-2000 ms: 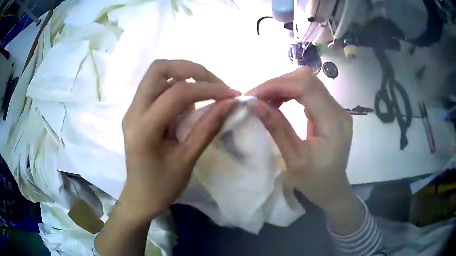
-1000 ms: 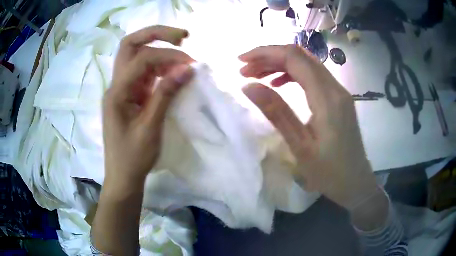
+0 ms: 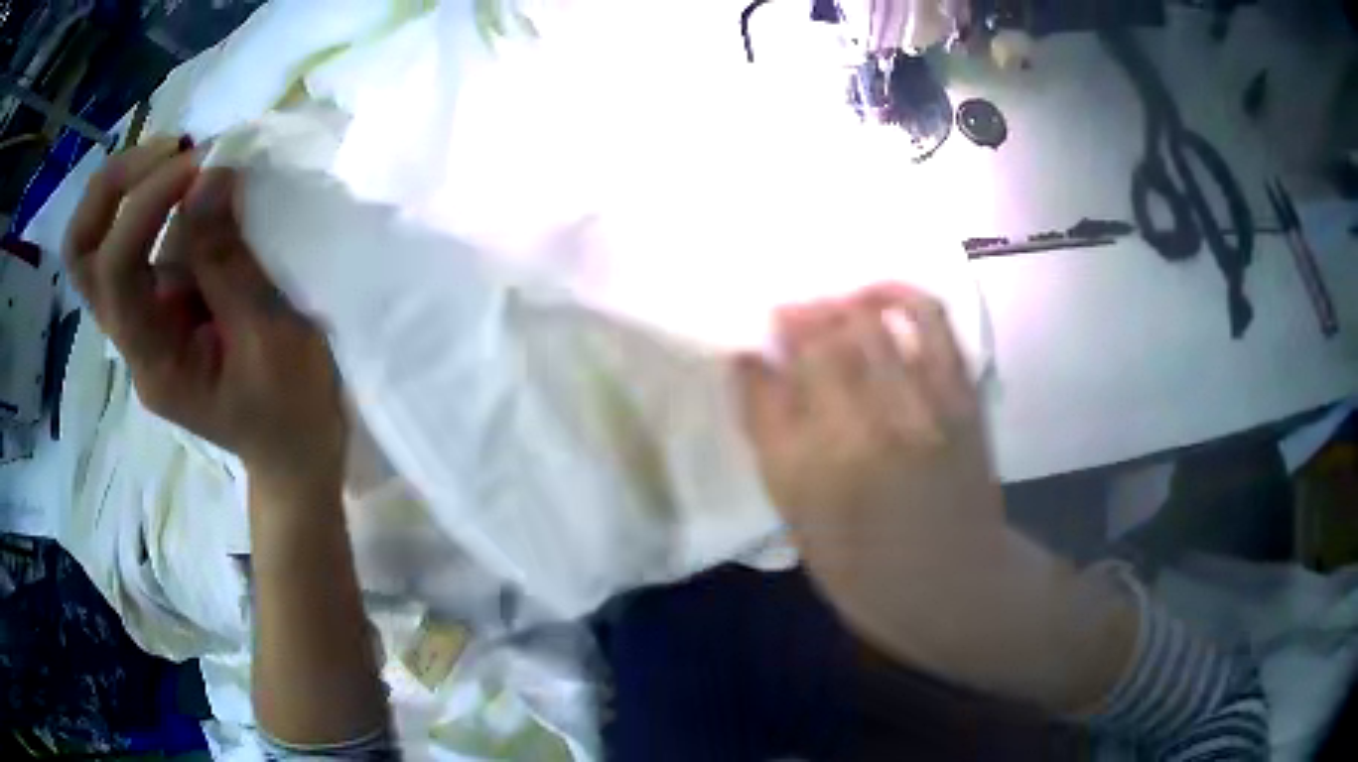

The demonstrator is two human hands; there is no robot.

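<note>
A white garment piece (image 3: 492,387) is stretched between my two hands above the table edge and my lap. My left hand (image 3: 209,298) is at the left, raised, its fingers closed on one end of the cloth. My right hand (image 3: 879,432) is right of centre, blurred, with bent fingers at the cloth's other end; its fingertips are washed out by the bright light. The needle area of the sewing machine (image 3: 894,90) is at the top, beyond my right hand, with a round dark disc (image 3: 982,122) beside it.
A heap of white cloth (image 3: 112,506) lies at the left. Dark shears (image 3: 1191,194), a slim pinkish tool (image 3: 1305,265) and a long thin dark strip (image 3: 1050,240) lie on the white tabletop (image 3: 1132,357) at right. A tan card (image 3: 435,652) is low among cloth.
My left hand has moved far left with the cloth, spreading it wide. My right hand came away from the pinched edge, then moved lower and closed at the cloth's right part.
</note>
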